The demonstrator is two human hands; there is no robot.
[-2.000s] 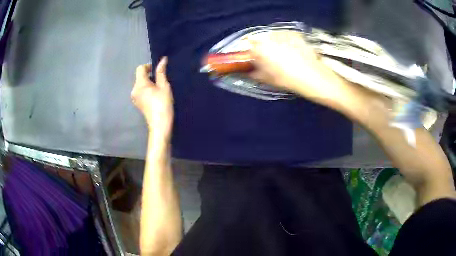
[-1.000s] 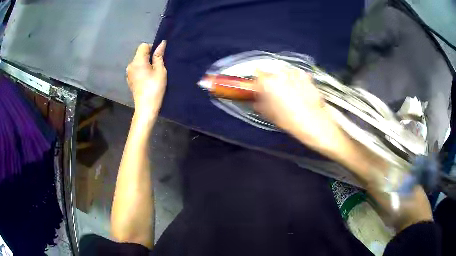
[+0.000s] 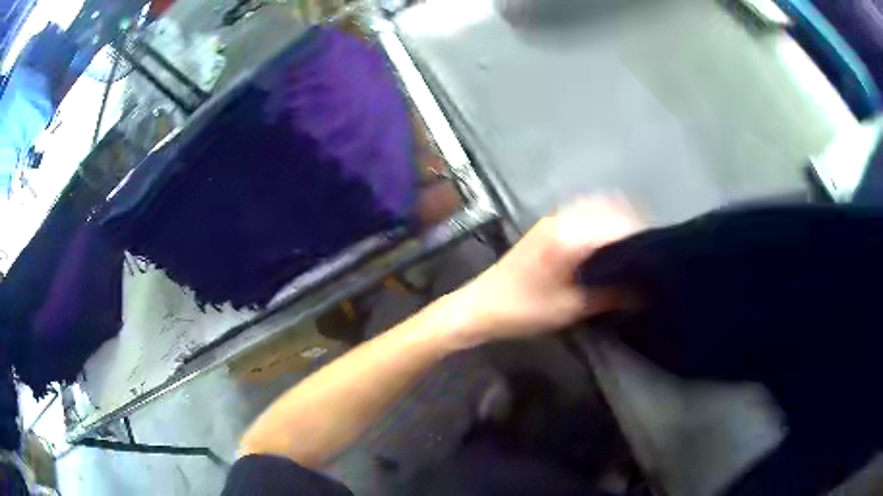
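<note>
My left hand is blurred near the middle of the view, closed on the end of a dark navy garment panel. The panel stretches from my hand to the right, over the near part of the grey pressing table. My right hand is not in view. The iron is not in view. A thick stack of navy-purple panels with ragged edges lies on the side table to the left.
The side table's metal frame edge runs beside the pressing table, with a gap between them. More dark purple cloth hangs at the far left. A part of a person in light blue shows at the upper left edge.
The view has swung left toward the stack. My left hand now grips the panel's end, and the panel is off its former flat position. My right hand and the iron have left the picture.
</note>
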